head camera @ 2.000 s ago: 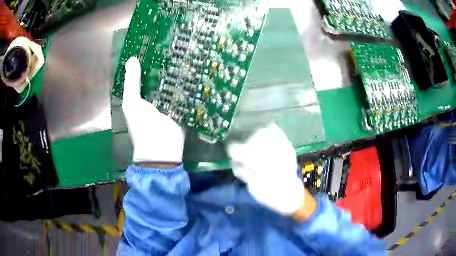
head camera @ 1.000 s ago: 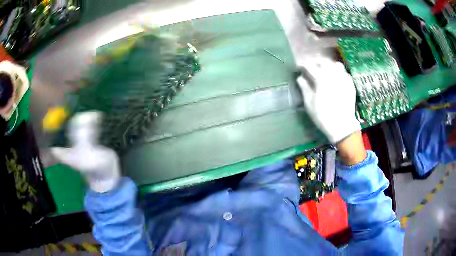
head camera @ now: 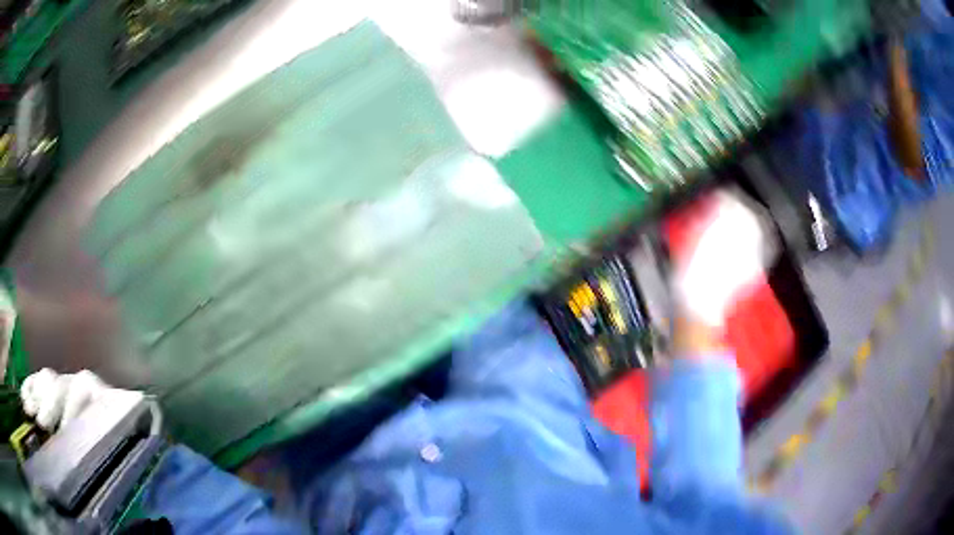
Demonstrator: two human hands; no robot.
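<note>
My left hand [head camera: 78,402], white-gloved, is at the lower left edge, its fingers closed on a circuit board [head camera: 84,460]. The board is tilted, partly cut off by the picture edge, and shows a silvery ribbed heatsink and a yellow part. My right hand [head camera: 722,261], gloved and blurred, is over the red-lined tray [head camera: 769,329] below the bench; whether it holds anything cannot be told. Another board [head camera: 596,313] with yellow blocks lies at the tray's left side, partly beside my right arm.
The grey-green pad [head camera: 314,209] lies on the bench over bare metal sheet. Finished boards [head camera: 680,99] lie solder side up at the bench's right. Loaded pallets [head camera: 157,31] stand at the upper left. Blue cloth [head camera: 858,178] hangs at the right. Yellow-black tape [head camera: 826,387] marks the floor.
My left hand has carried the board from over the pad to the lower left. My right hand has moved from the pad's right edge down over the red-lined tray. The view has turned.
</note>
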